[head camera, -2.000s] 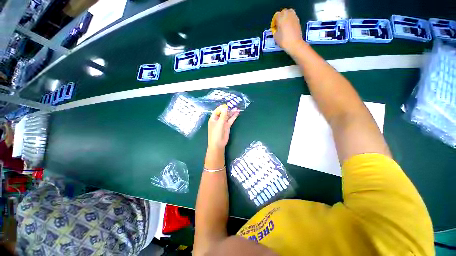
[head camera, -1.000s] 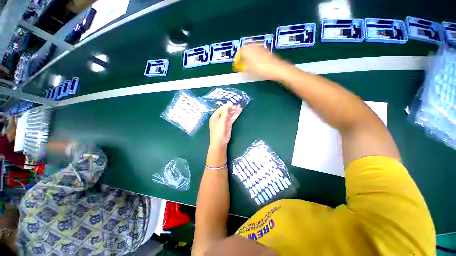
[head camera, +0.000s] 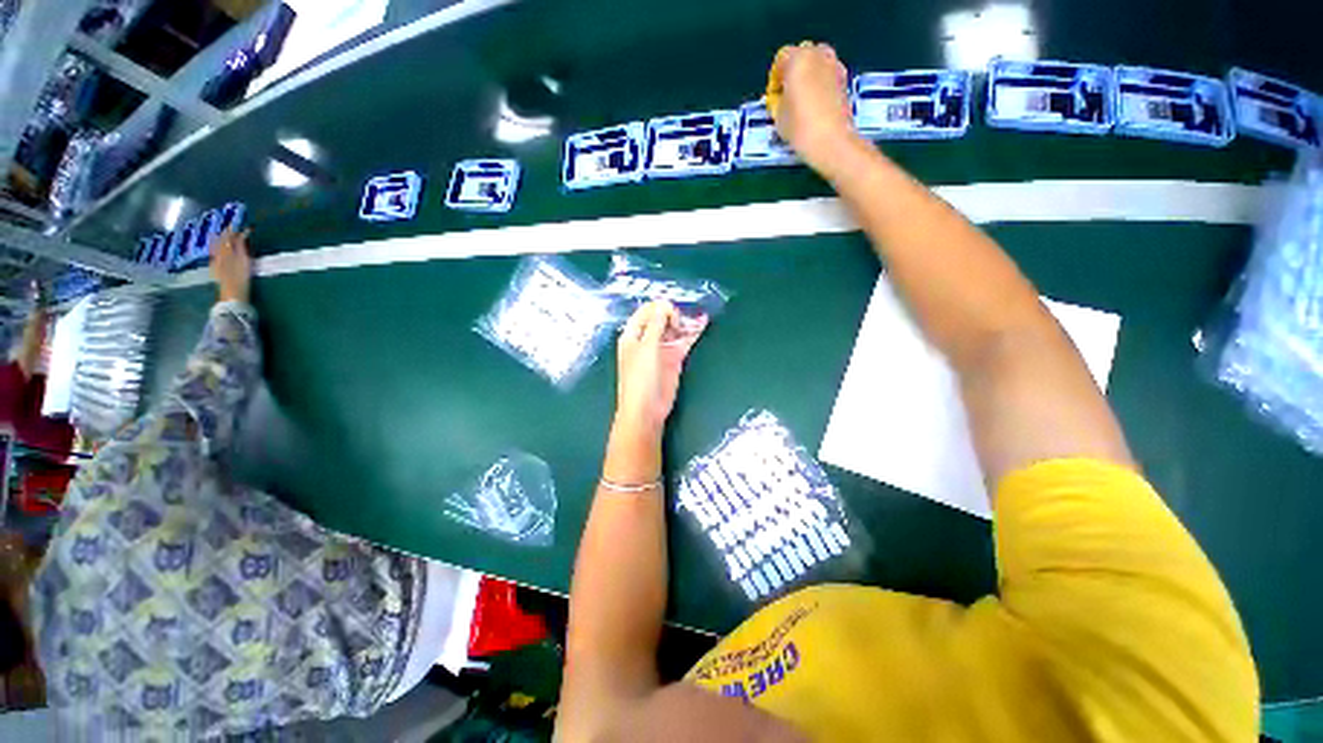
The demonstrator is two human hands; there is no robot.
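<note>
My right hand [head camera: 810,102], with yellow on a fingertip, is over a flat electronic unit [head camera: 763,135] on the green belt and partly hides it. Whether it holds a small part is too small to tell. More blue-white rimmed units with dark blocks inside lie in a row to both sides, such as one at the right [head camera: 1048,96]. My left hand [head camera: 654,349] is at the lower edge of the working bag of small parts [head camera: 656,286]; its fingertips are together on or over the bag, and their grip is unclear. The upper-left bag [head camera: 549,321] lies beside it.
The near bag of parts [head camera: 763,502] lies by my yellow shirt. An empty poly bag [head camera: 508,498] is at left. White paper [head camera: 903,399] lies under my right forearm. A large shiny bag [head camera: 1280,312] is far right. A co-worker's patterned sleeve [head camera: 221,380] reaches the belt at left.
The units have shifted left to right along the belt. My right hand has moved from one unit up and right to over another. The co-worker's arm now reaches the belt. My left hand has barely moved.
</note>
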